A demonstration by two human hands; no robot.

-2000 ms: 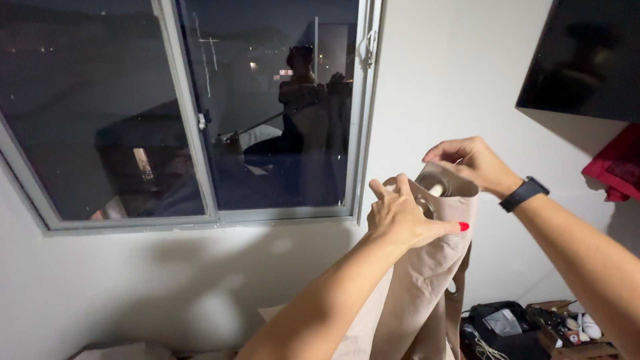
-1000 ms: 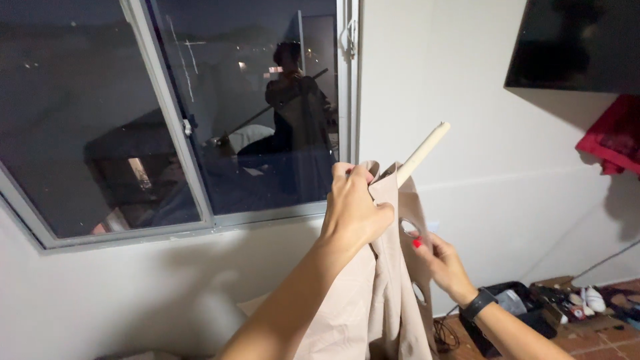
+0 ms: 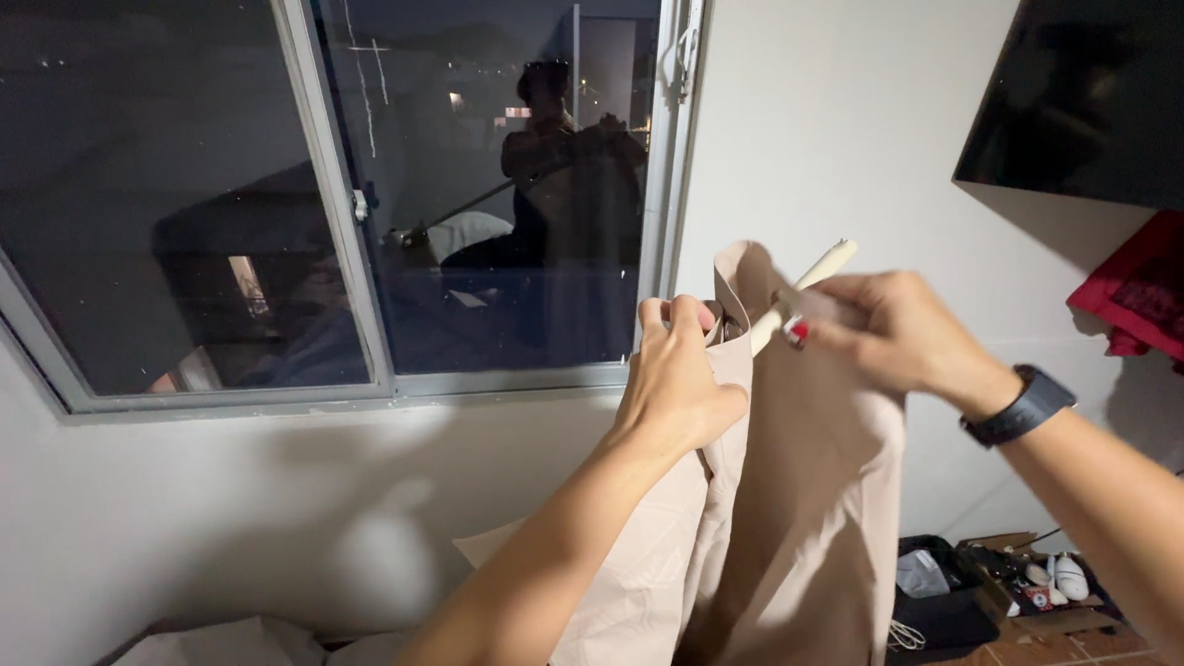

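Note:
A beige grommet curtain (image 3: 814, 481) hangs in folds below both hands. Through its top runs a cream-coloured rod (image 3: 826, 264), whose end sticks out up and to the right. My left hand (image 3: 680, 379) grips the gathered top edge and the rod inside it, near a metal grommet. Between the thumb and fingers of my right hand (image 3: 888, 328) is the curtain's top edge, beside another grommet close to the rod. That grommet is blurred, and I cannot tell whether the rod passes through it. A dark watch sits on my right wrist.
A sliding window (image 3: 388, 388) fills the upper left, with a person reflected in its glass. At the upper right is a dark wall-mounted screen (image 3: 1082, 102), above a red cloth (image 3: 1133, 287). A black case (image 3: 943, 620) and a cardboard box of small items (image 3: 1045, 578) lie on the floor.
My right hand has risen from below the rod to beside its protruding end, bringing the curtain edge up. The rod's end shows now but did not stick out two seconds ago.

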